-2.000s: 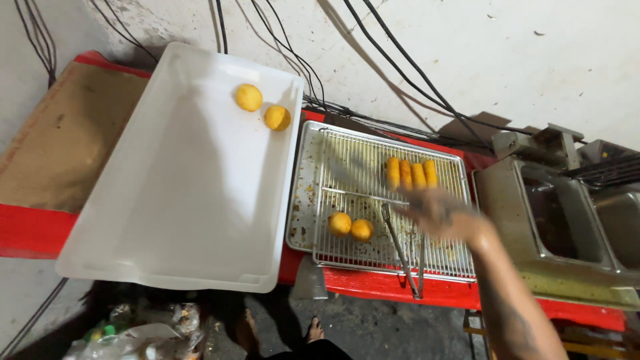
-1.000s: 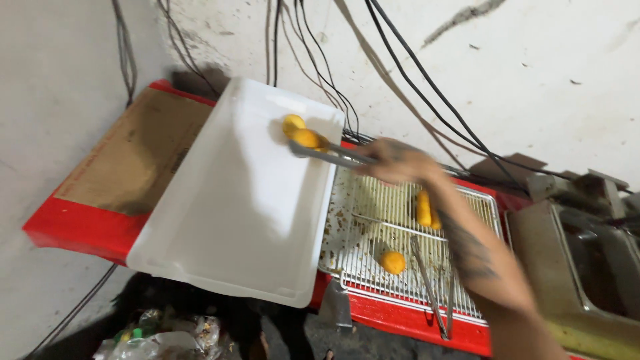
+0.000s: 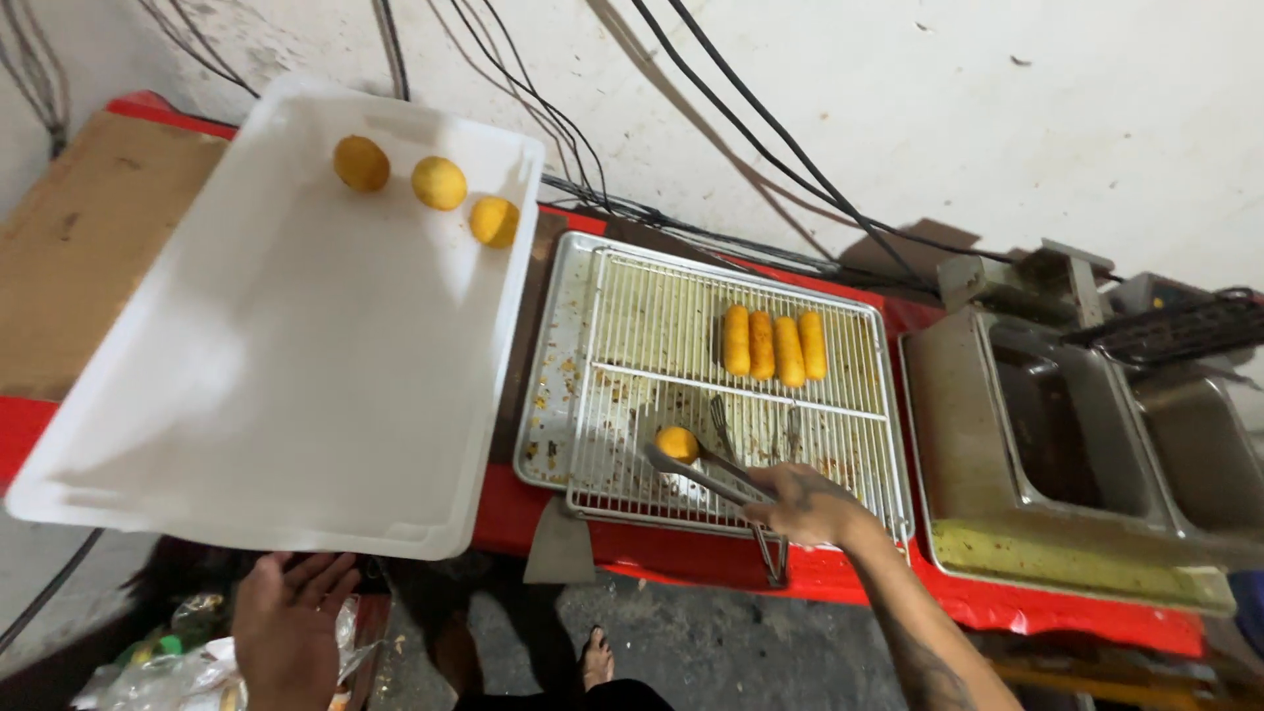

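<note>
My right hand [image 3: 810, 504] holds metal tongs [image 3: 706, 479], whose tips are around a round golden fried ball [image 3: 676, 444] on the wire cooling rack [image 3: 741, 392]. Behind it on the rack lie several golden fried sticks [image 3: 775, 346] side by side. A second pair of metal tongs [image 3: 767, 553] rests on the rack, partly hidden by my right hand. At the far end of the white plastic tray [image 3: 326, 346] sit three round balls [image 3: 438, 183]. My left hand [image 3: 291, 632] is below the tray's near edge, palm up, fingers spread, holding nothing.
The rack sits on a metal sheet pan [image 3: 551, 395] on a red-covered table. A flat scraper blade [image 3: 559, 548] juts over the front edge. At right stands a metal deep fryer [image 3: 1057, 425]; at left lies a cardboard sheet [image 3: 99, 237]. Black cables run along the wall.
The tongs in my right hand have moved from the tray back to the rack. The tray now holds three balls, where two showed two seconds ago. My left hand has come into view.
</note>
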